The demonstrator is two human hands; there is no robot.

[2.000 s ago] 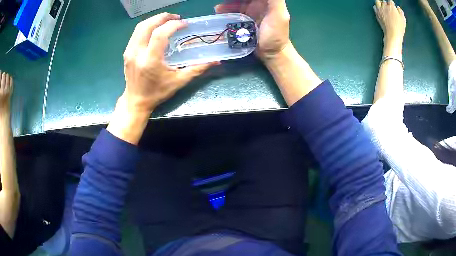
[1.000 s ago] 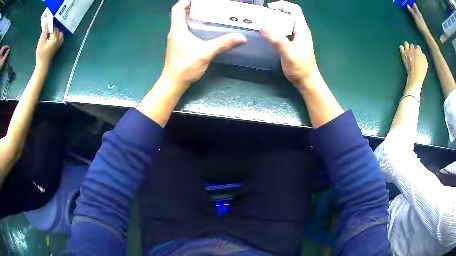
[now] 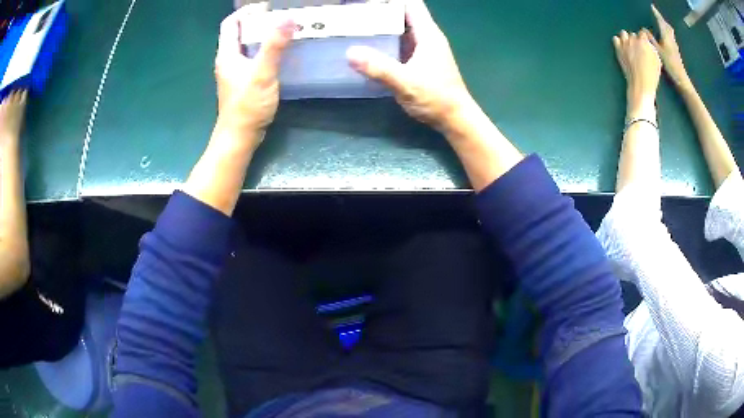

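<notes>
The humidifier unit point(image 3: 334, 69) is at the top of the view, above the green table near its front edge. Its white top cover point(image 3: 359, 21) faces up and towards me and shows two small dark round outlets. The cloudy clear body lies below the cover. My left hand point(image 3: 249, 77) holds the left end, with the thumb against the cover by the outlets. My right hand point(image 3: 416, 77) holds the right end, with the thumb on the clear body. The far side of the unit is cut off by the picture's top edge.
The green table point(image 3: 538, 122) has a pale seam at left. A blue and white carton point(image 3: 31, 49) is at the upper left with a person's hand at it. At right, a person's hands and forearms point(image 3: 640, 73) rest on the table. More cartons point(image 3: 726, 37) are at the upper right corner.
The unit was first held with its fan and wires showing, then with the white cover and outlets showing. Since then both hands and the unit have shifted left in view.
</notes>
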